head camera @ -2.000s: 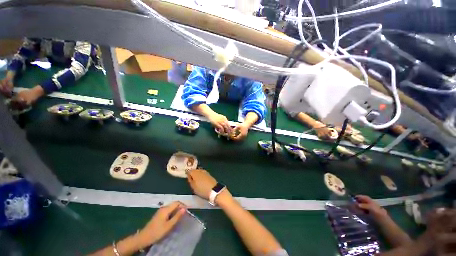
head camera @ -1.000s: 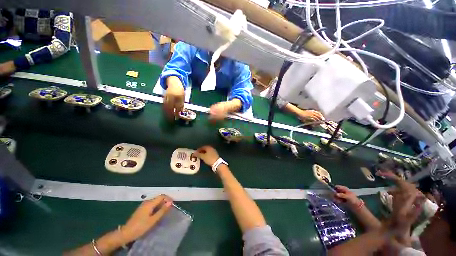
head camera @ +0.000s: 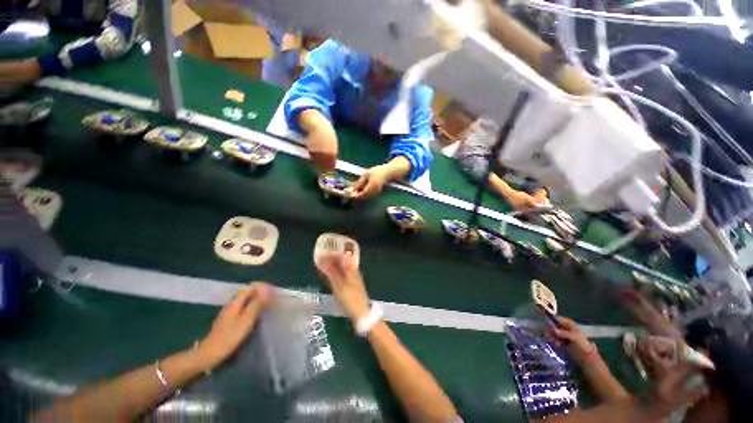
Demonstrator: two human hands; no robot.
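Note:
A cream front cover (head camera: 337,244) with dark round spots and a grille patch lies on the green belt. My right hand (head camera: 341,277) reaches over the metal strip, its fingertips on the cover's near edge; whether it pinches a small piece cannot be told. My left hand (head camera: 235,318) holds the top left corner of a translucent grey part sheet (head camera: 289,339) above the near-side worktop. The sheet is blurred, with a shiny patch at its right. Another cream cover (head camera: 246,240) lies on the belt to the left, and a third cover (head camera: 41,206) is partly seen at the far left.
Wired housing halves (head camera: 176,139) stand along the belt's far side. A person in blue sleeves (head camera: 318,95) handles one opposite. At right, a neighbour's hand (head camera: 574,337) is by a cover and a shiny purple-black sheet (head camera: 541,372). A white plug adapter (head camera: 603,149) hangs overhead on the rail.
My right hand has moved from the cover's right side to its near edge. The part sheet has swung to the right of my left hand. The whole view has shifted and tilted.

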